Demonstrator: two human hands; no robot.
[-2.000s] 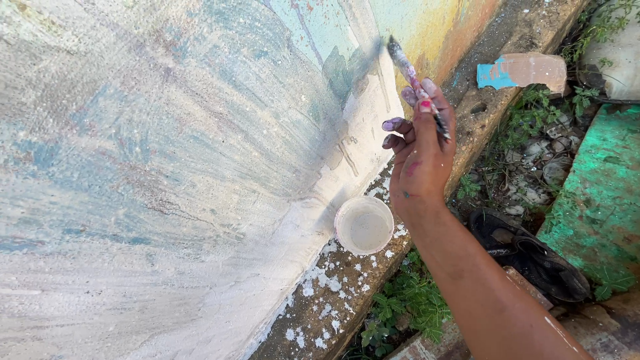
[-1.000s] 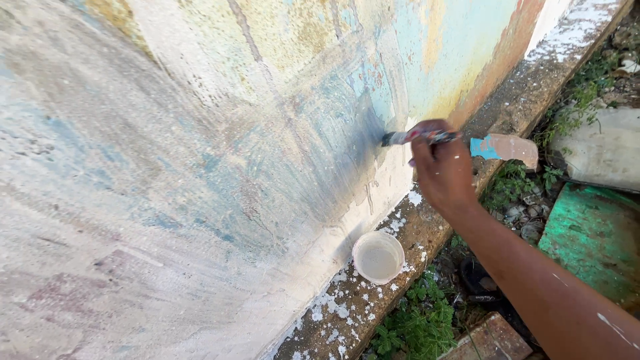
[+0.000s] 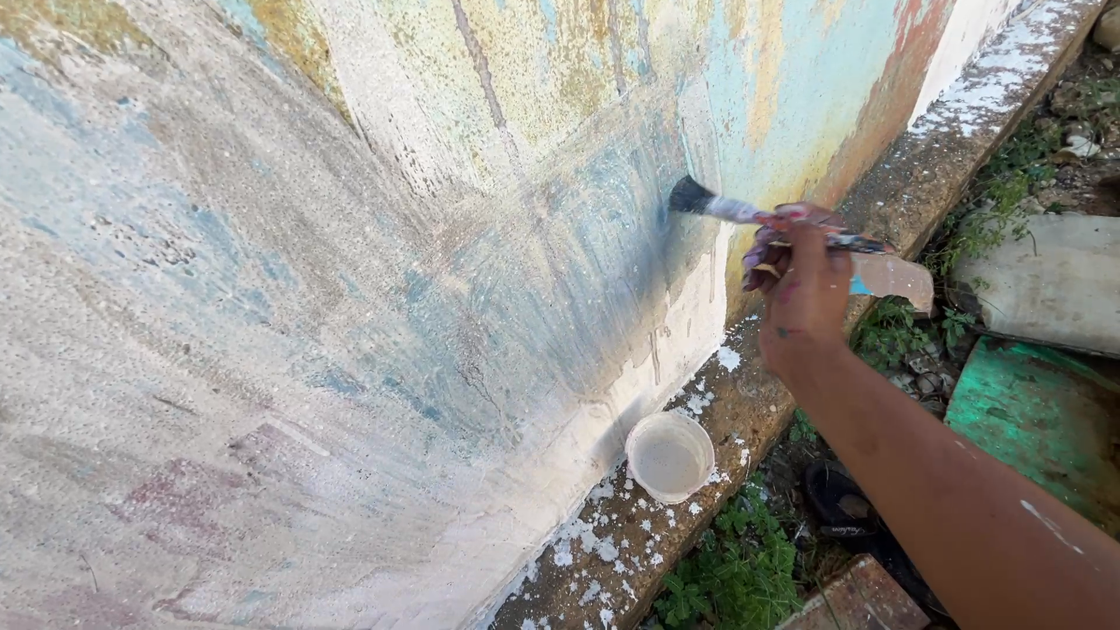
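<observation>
My right hand (image 3: 807, 271), spotted with paint, grips a paint-smeared paintbrush (image 3: 739, 210) by its handle. The dark bristles are at the painted wall (image 3: 542, 262), over a bluish-grey patch with brush streaks. Below the hand, a round tub (image 3: 670, 457) of whitish liquid stands on the concrete ledge (image 3: 744, 385), close against the foot of the wall. White paint drips and spots lie around the tub. A flat tan and blue piece (image 3: 901, 278) shows just behind the hand, partly hidden by it. My left hand is out of view.
Beyond the ledge are green weeds (image 3: 735, 569), a green-painted board (image 3: 1032, 420), a pale slab (image 3: 1046, 280) and small stones. A dark sandal (image 3: 844, 507) lies near my forearm, beside a reddish-brown block (image 3: 862, 599) at the bottom edge.
Two seconds ago the brush was held more upright near the lower strip of wall; now it lies across, bristles at the bluish-grey patch. The view has shifted.
</observation>
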